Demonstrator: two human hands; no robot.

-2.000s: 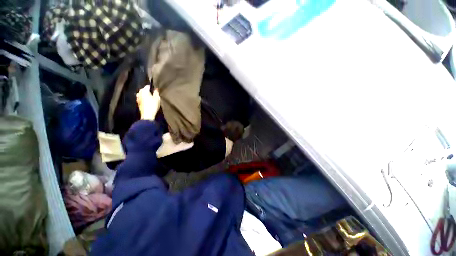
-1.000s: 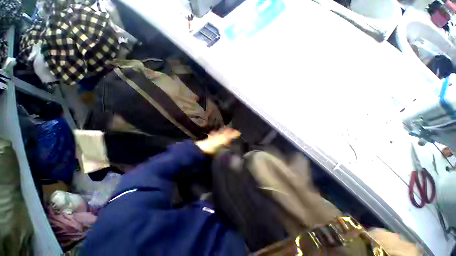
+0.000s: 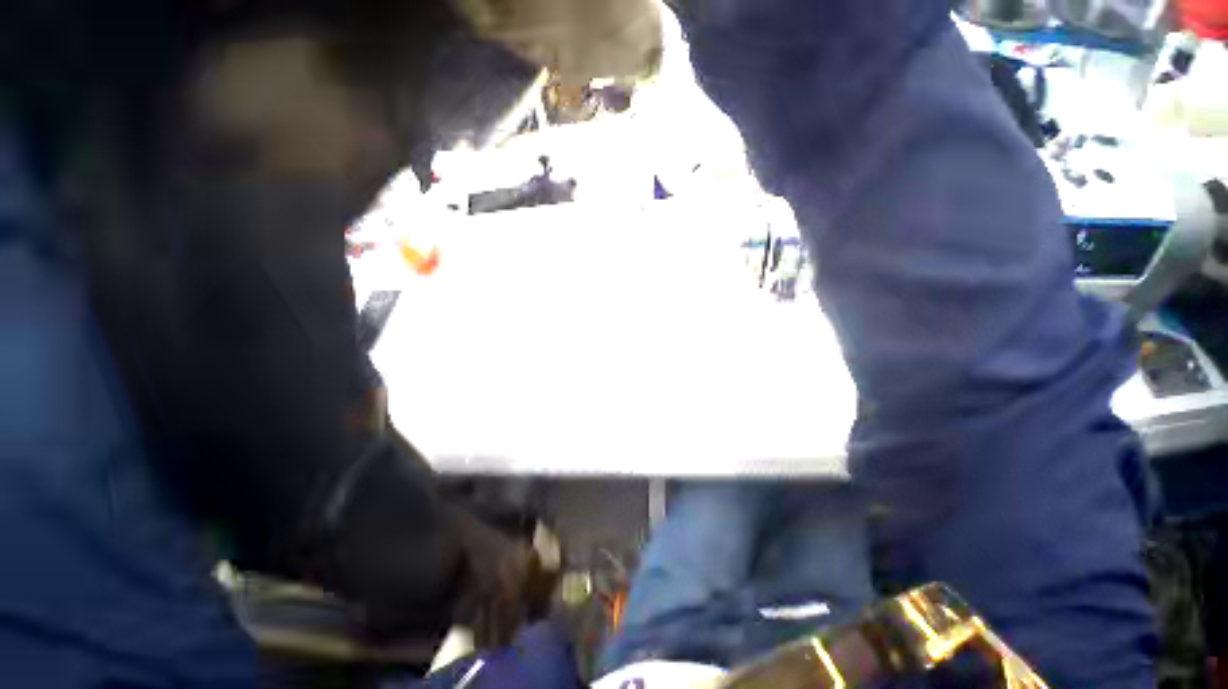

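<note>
A large, blurred dark garment (image 3: 229, 310) is held up close on the left, with brownish patches. A pale tan shape (image 3: 579, 38) at the top edge is too blurred to name; it may be the garment's cloth. My right arm's navy sleeve (image 3: 956, 296) rises to the top edge, and my right hand is not distinguishable there. Blue cloth (image 3: 67, 538) at the left edge appears to be my left sleeve. My left hand does not show; it is out of the picture or behind the garment.
The white table (image 3: 620, 364) lies ahead, its near edge crossing below the raised cloth. Small dark and orange items stand at its far side. Blue trousers (image 3: 754, 545) show beneath it. A white machine-like part (image 3: 1172, 249) is at the right, and shiny gold-brown material (image 3: 889, 646) at the bottom.
The garment has come up from the lap area and covers the left of the view. My right sleeve has come into view, raised. The camera has turned toward the table.
</note>
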